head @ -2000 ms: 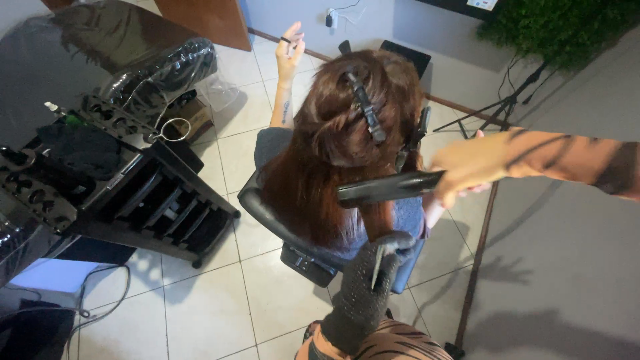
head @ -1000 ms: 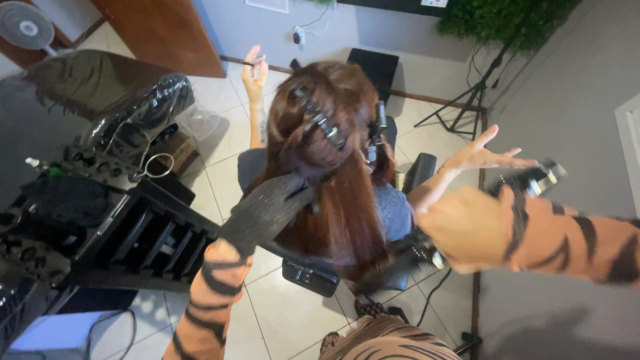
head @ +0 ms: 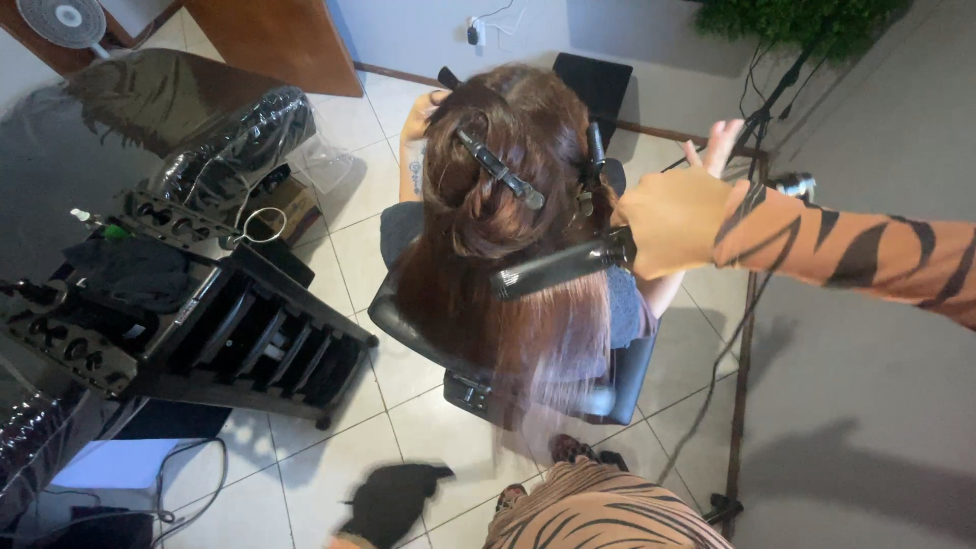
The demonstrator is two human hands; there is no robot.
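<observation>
My right hand [head: 671, 221], bare below a tiger-striped sleeve, grips a black hair-styling tool [head: 560, 267], apparently a hair straightener. The tool lies across the lower back of a seated person's long reddish-brown hair [head: 526, 328]. Upper hair is pinned by a black sectioning clip [head: 499, 168], and another clip [head: 596, 152] sits at the right side. Low in the view, my left hand [head: 396, 503] wears a black glove and is blurred, away from the hair; whether it holds anything cannot be told. The seated person's raised hands show at left [head: 423, 114] and right [head: 720, 145].
A black salon trolley [head: 259, 366] stands at left, beside plastic-wrapped furniture [head: 236, 137]. The seated person is in a black chair [head: 408, 320]. A power cord [head: 717, 374] hangs on the right. A dark stand [head: 785, 91] is near the wall; a fan [head: 65, 19] is at upper left.
My left hand has moved from the hair down to the lower edge of the view. My right hand has brought the black tool back across the hair from the right side.
</observation>
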